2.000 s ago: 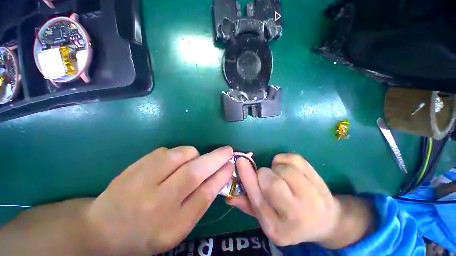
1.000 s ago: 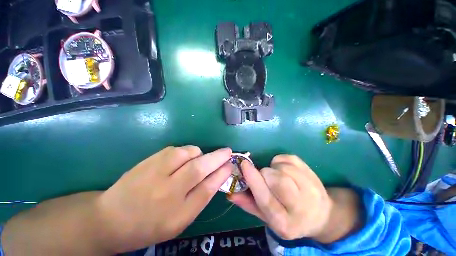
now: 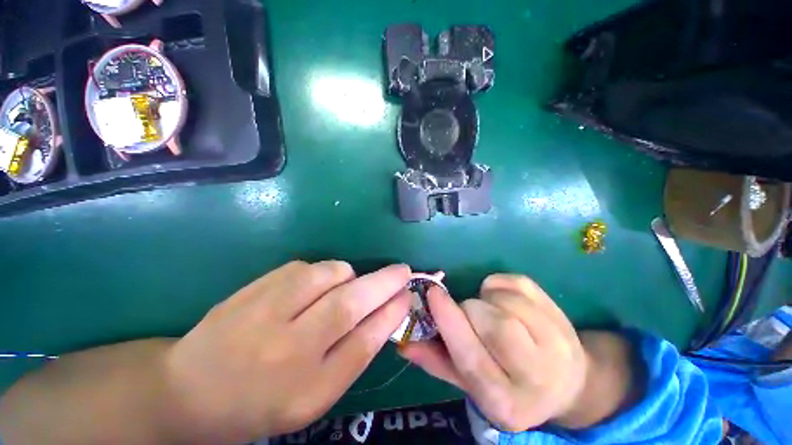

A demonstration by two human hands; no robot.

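Observation:
A small round watch case with a pinkish rim is held between both hands, near the lower middle of the view. Dark circuit board parts, a white battery edge and yellow-gold tape show inside it; fingers hide much of it. My left hand is bare and grips its left side with the fingertips. My right hand is bare, with a blue sleeve; its index finger presses on the board and its thumb is at the lower rim.
A black tray with filled watch cases is upper left. An empty black holding fixture lies ahead. Crumpled gold tape, tweezers, a brown pot and a large black box are right.
The camera view has shifted slightly, moving the tray and fixture in the picture. Both hands stay on the watch case, with only a slight change in finger position.

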